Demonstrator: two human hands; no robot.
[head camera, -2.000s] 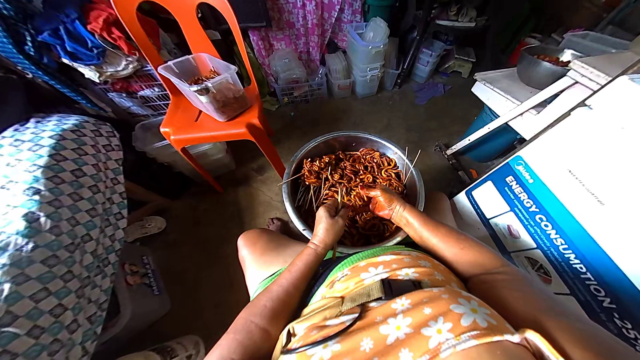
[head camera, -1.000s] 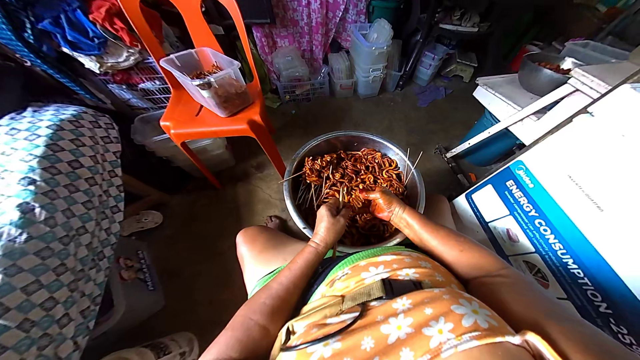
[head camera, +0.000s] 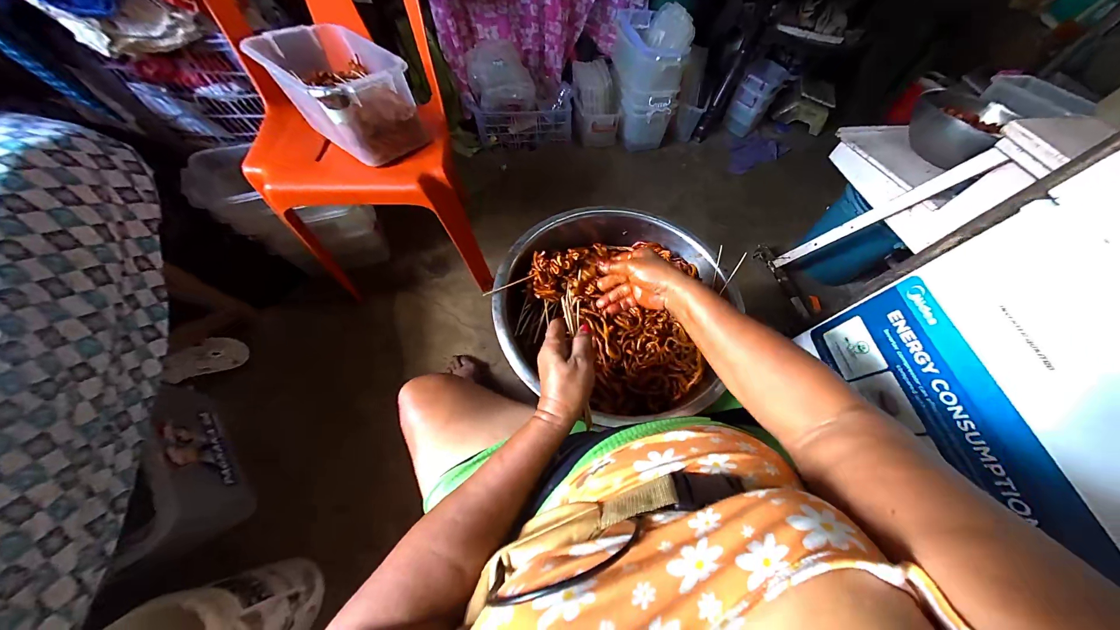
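A wide metal basin (head camera: 516, 350) sits on the floor before me, holding a heap of sauce-coated, reddish-brown coiled strips (head camera: 643, 359), possibly skewered intestines. Bamboo skewers (head camera: 570, 308) stick up from the heap at its left part. My left hand (head camera: 567, 363) is at the near left of the basin, its thumb and fingers closed around the lower ends of several skewers. Sauce wets my right hand (head camera: 637, 280), which lies over the upper middle of the heap with its fingers spread and touching the strips. Whether it holds any of them is hidden.
An orange plastic chair (head camera: 350, 182) at the upper left bears a clear plastic tub (head camera: 376, 131) with skewers inside. Close on the right is a large box (head camera: 936, 376) with a blue printed panel. A metal pot (head camera: 941, 131) stands on a white surface beyond it. Patterned cloth (head camera: 70, 350) hangs at left.
My right hand has moved up and away from me across the heap, and its fingers have spread. My left hand remains at the skewers.
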